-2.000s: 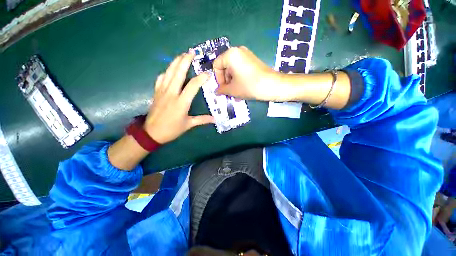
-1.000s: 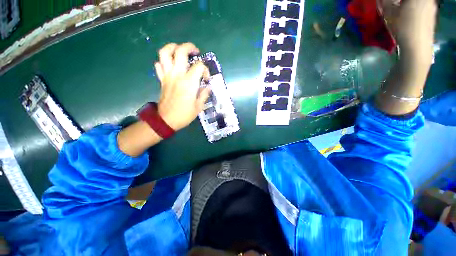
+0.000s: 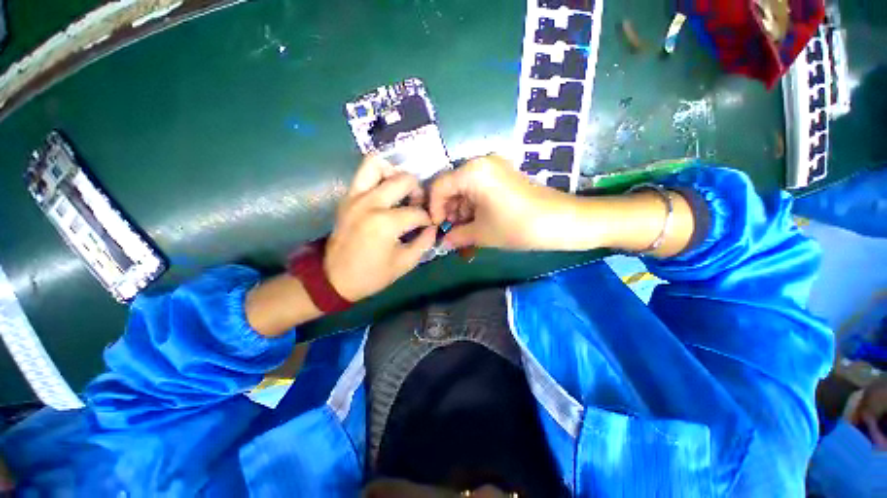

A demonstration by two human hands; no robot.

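A silvery-white phone unit [image 3: 420, 148] lies on the dark green bench, its speckled circuit end with a black patch pointing away from me. My left hand [image 3: 374, 229] and my right hand [image 3: 486, 206] meet over its lower end and hide most of it. Their fingertips pinch a tiny dark flex cable or connector [image 3: 445, 227] between them; its exact shape is hidden. A white sticker strip [image 3: 557, 92] with a row of black shapes lies to the right, partly behind my right forearm.
Another phone unit [image 3: 92, 219] lies at the left. A red parts box [image 3: 744, 44] stands at the upper right, with spare sticker strips [image 3: 805, 122] beside it. A flat green packet or tool [image 3: 647, 175] is near the bench edge. A pale strip [image 3: 34, 345] curves at the far left.
My right hand has come back from the red box to the phone unit's lower end. My left hand has moved down from the circuit end, and its fingertips now meet the right ones.
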